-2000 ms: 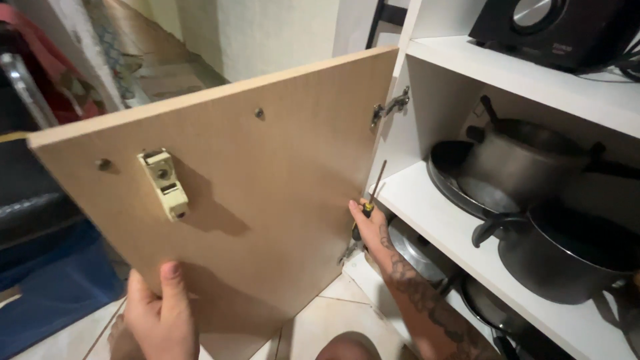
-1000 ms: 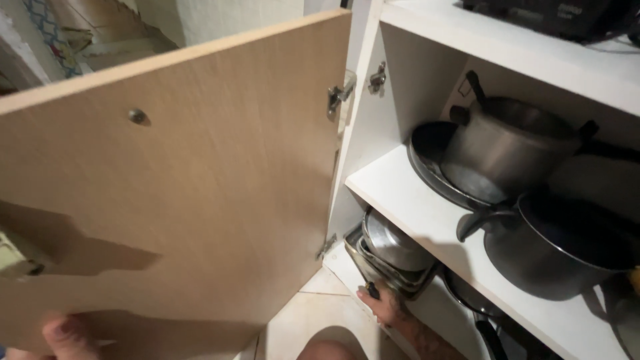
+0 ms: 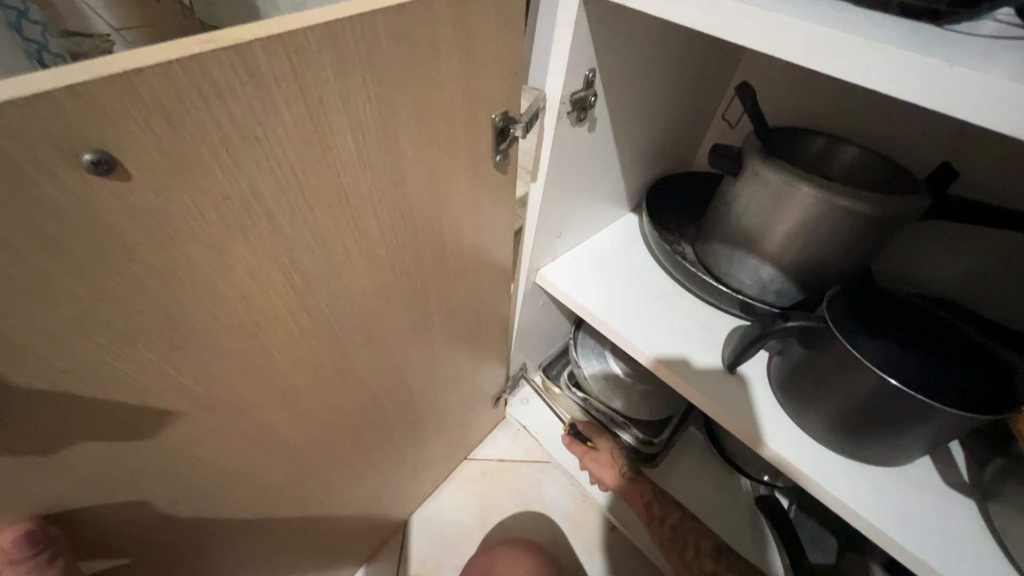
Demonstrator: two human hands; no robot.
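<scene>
My right hand (image 3: 600,460) grips the dark handle of a screwdriver (image 3: 552,404), whose shaft points up and left to the lower hinge (image 3: 510,386) of the wooden cabinet door (image 3: 304,264). Whether the tip sits in a screw cannot be told. Of my left hand (image 3: 36,548), only a part shows at the bottom left corner, against the door; its grip is mostly out of view. The upper hinge (image 3: 506,138) stays on the door, apart from its mounting plate (image 3: 584,100) on the cabinet's side wall. A screw (image 3: 99,162) stands out on the door's left part.
On the white middle shelf (image 3: 616,280) are a frying pan (image 3: 680,232), a metal pot (image 3: 816,208) and a dark saucepan (image 3: 880,392). Baking trays (image 3: 616,424) and a metal bowl (image 3: 624,372) lie below. A knee (image 3: 512,560) is over the tiled floor (image 3: 472,488).
My right hand has gone down with the screwdriver, from beside the door's edge to the lower hinge. The view has moved closer to the hinge side. The upper hinge now appears apart from its plate.
</scene>
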